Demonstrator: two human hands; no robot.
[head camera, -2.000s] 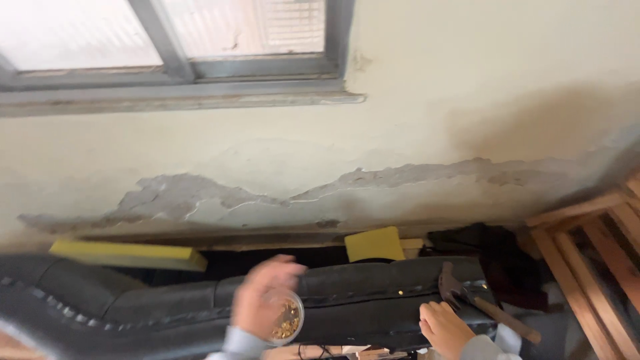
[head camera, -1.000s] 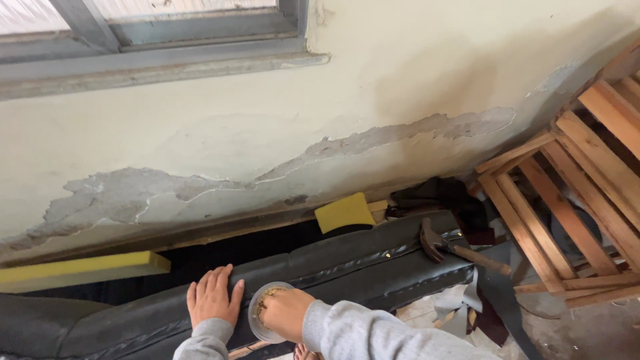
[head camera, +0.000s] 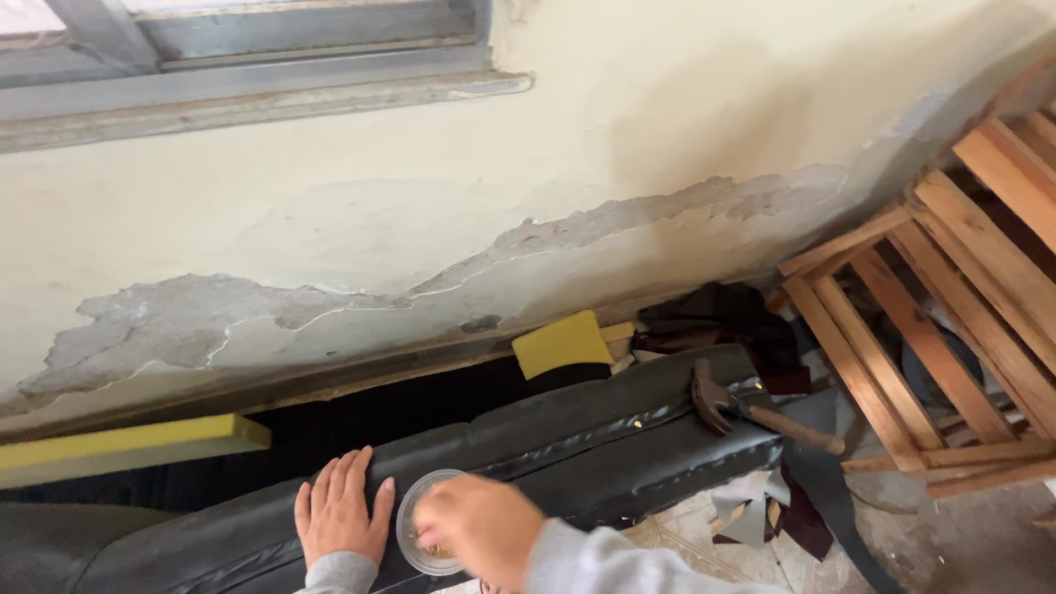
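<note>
My left hand (head camera: 345, 505) lies flat with spread fingers on the black leather-like upholstery (head camera: 462, 450), left of a round clear plastic tub (head camera: 410, 540). The fingers of my right hand (head camera: 478, 528) reach into this tub, over small brass-coloured pieces at its bottom; they are blurred, and whether they pinch a piece cannot be told. Further right, a claw hammer (head camera: 711, 400) with a wooden handle rests on the upholstery. Two small shiny brass-coloured studs show along the seam, one near the hammer head.
Yellow foam pieces (head camera: 565, 342) lie along the peeling wall (head camera: 594, 223) behind the upholstery. Wooden slatted frames (head camera: 899, 330) stand at the right. Fabric and leather scraps (head camera: 751, 511) lie on the tiled floor below the hammer. A window frame is at the upper left.
My left hand has come down onto the upholstery beside the tub, where it was raised over it two seconds ago. My right hand has moved left from near the hammer into the tub.
</note>
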